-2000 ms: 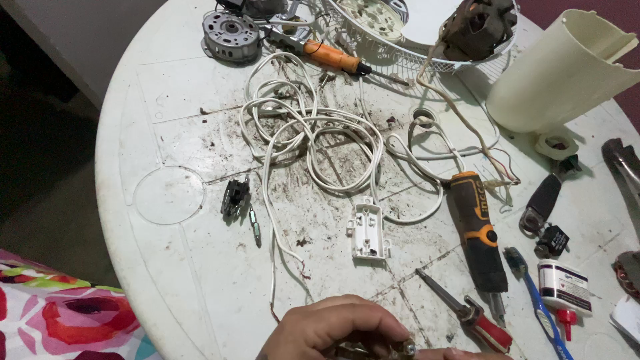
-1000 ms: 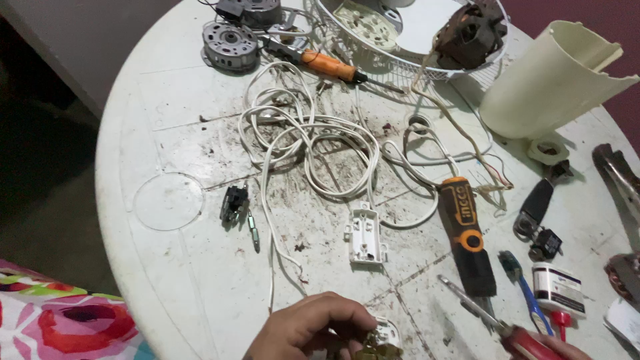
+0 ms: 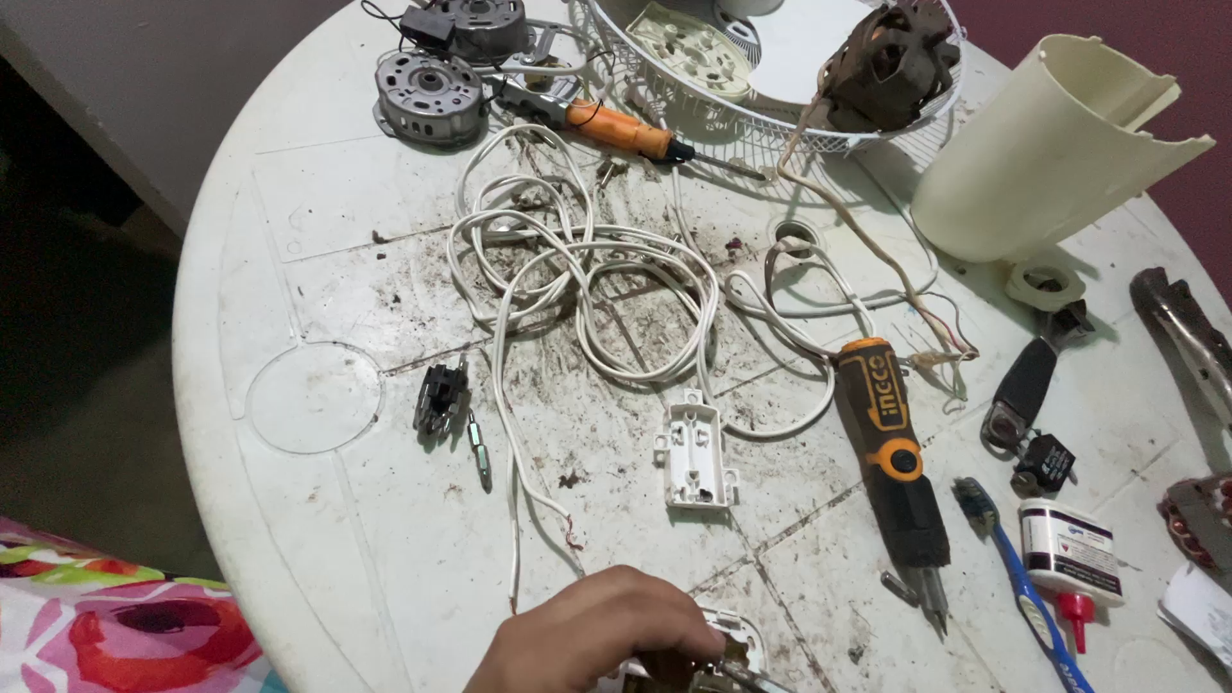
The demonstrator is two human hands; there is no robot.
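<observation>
At the bottom edge, my left hand (image 3: 597, 635) is closed around a white plastic housing (image 3: 746, 630) with brass-coloured metal parts inside. The metal tip of a tool (image 3: 751, 677) meets the housing beside my fingertips; its handle is out of frame, as is my right hand. Above my left hand lies a small open white plastic box (image 3: 695, 457). Coiled white two-core cable (image 3: 587, 250) spreads behind it, one end bare. An orange-and-black Ingco cordless screwdriver (image 3: 890, 452) points toward me on the right.
Left of the cable are a black switch part (image 3: 443, 397) and a screwdriver bit (image 3: 479, 452). A toothbrush (image 3: 1025, 587) and glue bottle (image 3: 1071, 553) lie right. Farther back are motor housings (image 3: 430, 98), an orange-handled screwdriver (image 3: 621, 130), a fan grille (image 3: 780, 130) and a cream plastic cylinder (image 3: 1039, 164).
The red-handled tool lay on the table by my right hand, then was lifted in it. Now my right hand is out of frame and a tool's metal tip is at the housing.
</observation>
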